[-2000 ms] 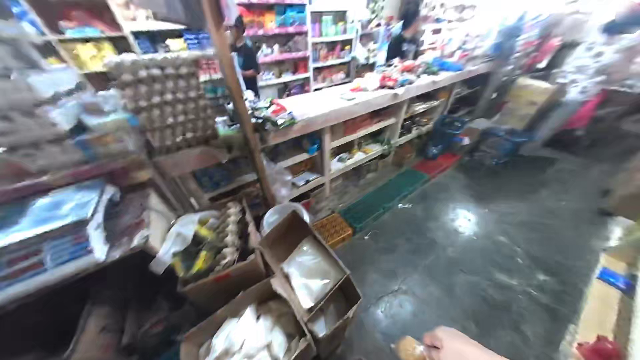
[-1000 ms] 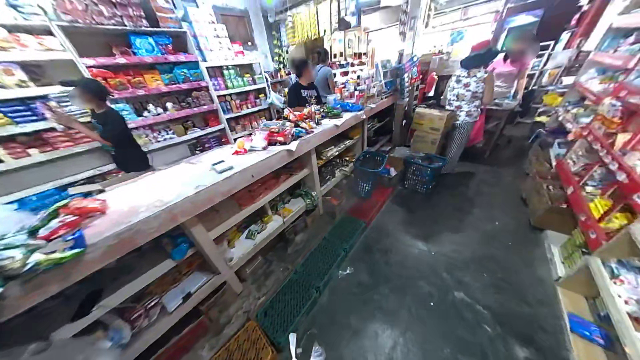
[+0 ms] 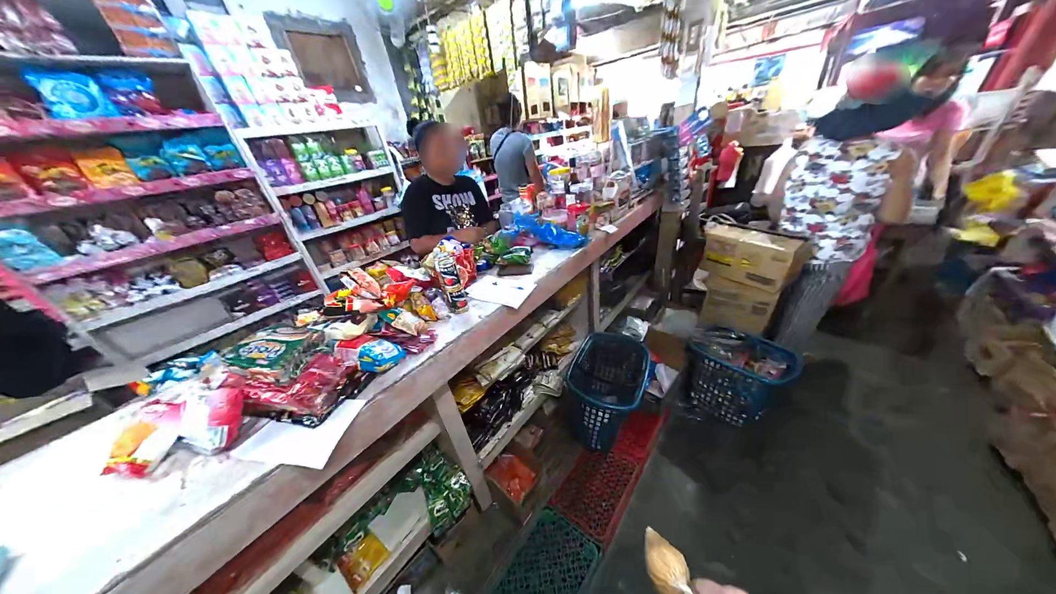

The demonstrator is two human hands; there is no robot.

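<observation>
Only a small part of my right hand (image 3: pixel 716 586) shows, at the bottom edge of the head view. It grips a small tan, pointed object (image 3: pixel 667 561), whose kind I cannot tell. The rest of this hand is cut off by the frame. My left hand is out of view. To the left runs a long counter (image 3: pixel 272 495) with a pile of snack packets (image 3: pixel 363 313) and white paper sheets (image 3: pixel 301 433) on it.
Two blue plastic baskets (image 3: pixel 606 388) stand on the floor beside the counter, near stacked cardboard boxes (image 3: pixel 747 272). Green (image 3: pixel 551 554) and red crates (image 3: pixel 606 478) lie along its base. A person (image 3: pixel 445 198) is behind the counter; another (image 3: pixel 841 190) stands past the boxes.
The view has swung and moved forward along the counter, leaving the cardboard boxes of goods and egg trays out of frame. The tan object was in my right hand two seconds ago too.
</observation>
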